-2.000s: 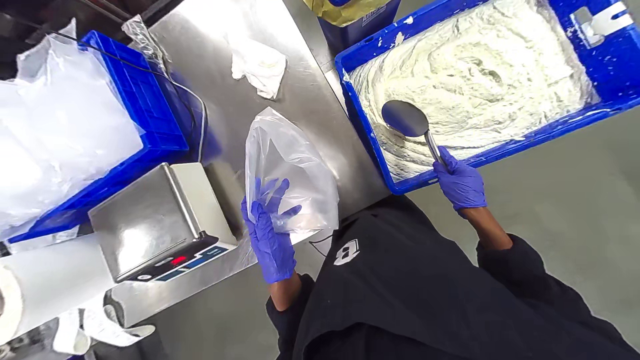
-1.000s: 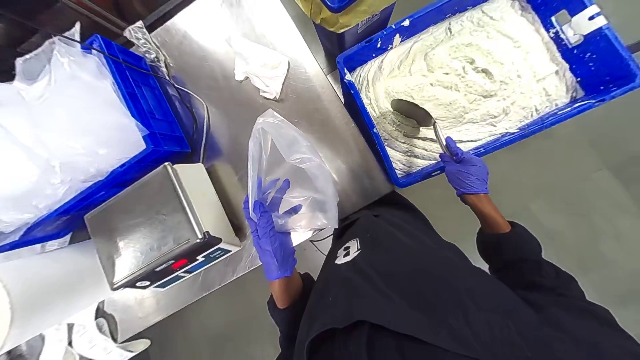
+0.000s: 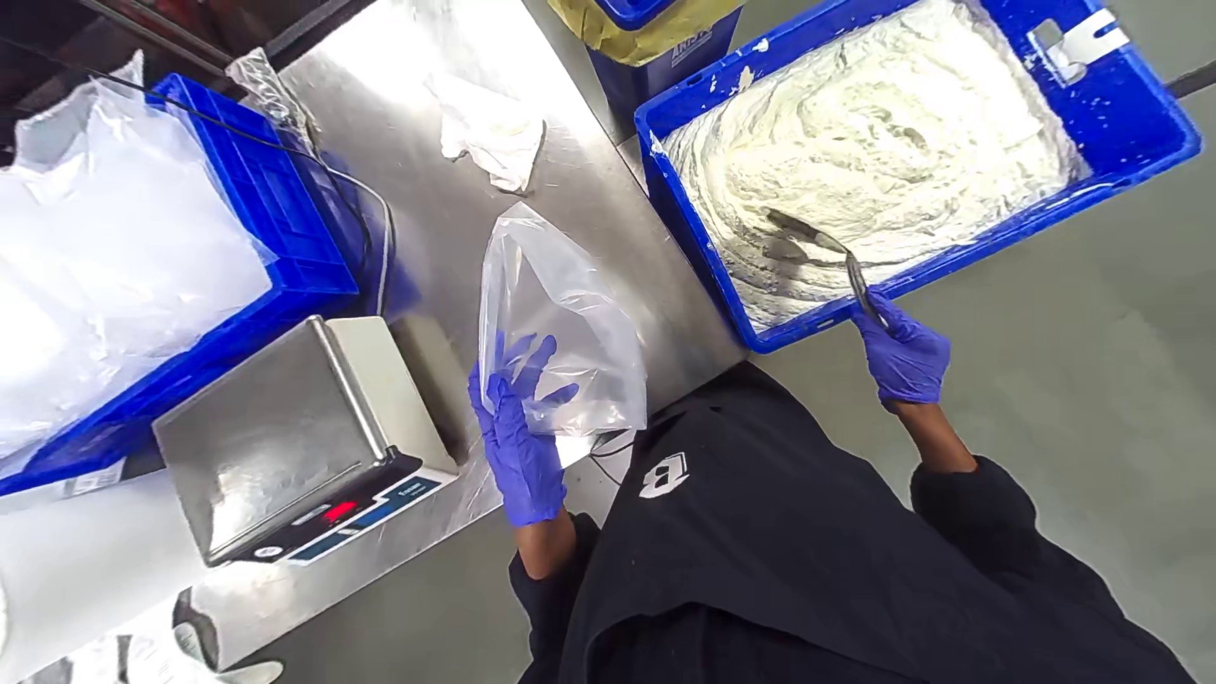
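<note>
My left hand [image 3: 524,432], in a purple glove, holds a clear plastic bag [image 3: 579,332] by its open end, with some fingers spread inside it. The bag lies over the front edge of the steel table [image 3: 655,304]. To the right, my right hand [image 3: 904,351], also gloved, grips the handle of a metal ladle or large spoon [image 3: 807,233]. The spoon's bowl is edge-on at the surface of a pale, thick, creamy mass [image 3: 883,142]. That mass fills much of a blue plastic crate [image 3: 969,242]; my right hand is by its near rim.
A bench scale [image 3: 275,446] with a steel platform stands left of the bag. Behind it, a blue crate [image 3: 275,218] holds many clear plastic bags [image 3: 104,275]. A crumpled white cloth [image 3: 489,133] lies farther back. A yellow-lined blue bin [image 3: 665,47] adjoins the table. Cables run behind the scale.
The spoon, earlier with its round bowl face showing above the mass, has tipped edge-on and come down to the surface. My left hand keeps its hold on the bag.
</note>
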